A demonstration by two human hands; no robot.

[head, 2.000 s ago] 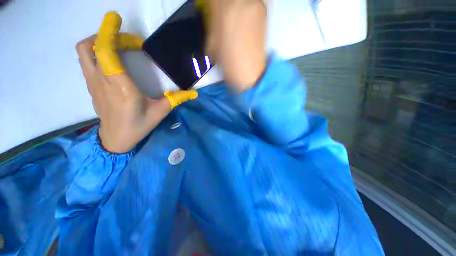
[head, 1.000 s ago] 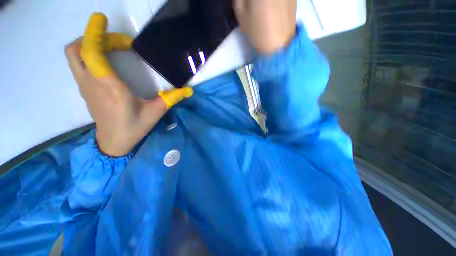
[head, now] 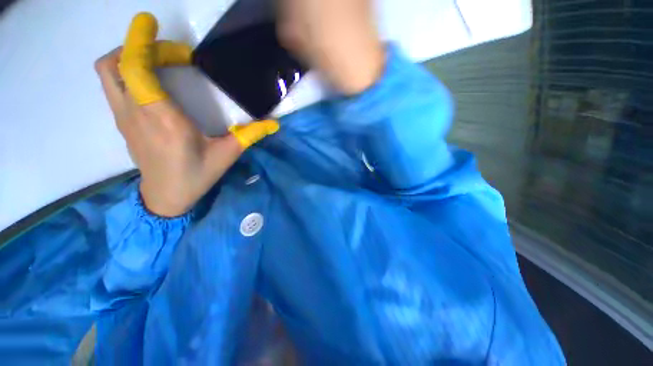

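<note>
A glossy black phone screen assembly (head: pixel 247 68) is held tilted over the white bench, its top cut off by the picture's upper edge. My left hand (head: pixel 168 129), with yellow finger cots, grips it by the left corner and the near corner, between fingers and thumb. My right hand (head: pixel 333 39) is blurred and lies over the upper right part of the glass. Its fingertips are hidden, so I cannot tell if it holds a wipe. Two bright light reflections show on the glass.
The white bench top (head: pixel 57 107) runs across the upper part of the view. A dark ribbed, glassy surface (head: pixel 594 143) stands at the right. Blue cloth (head: pixel 50 264) shows at the left edge.
My right hand moved right across the glass, then back left. The screen assembly and my left hand shifted slightly left.
</note>
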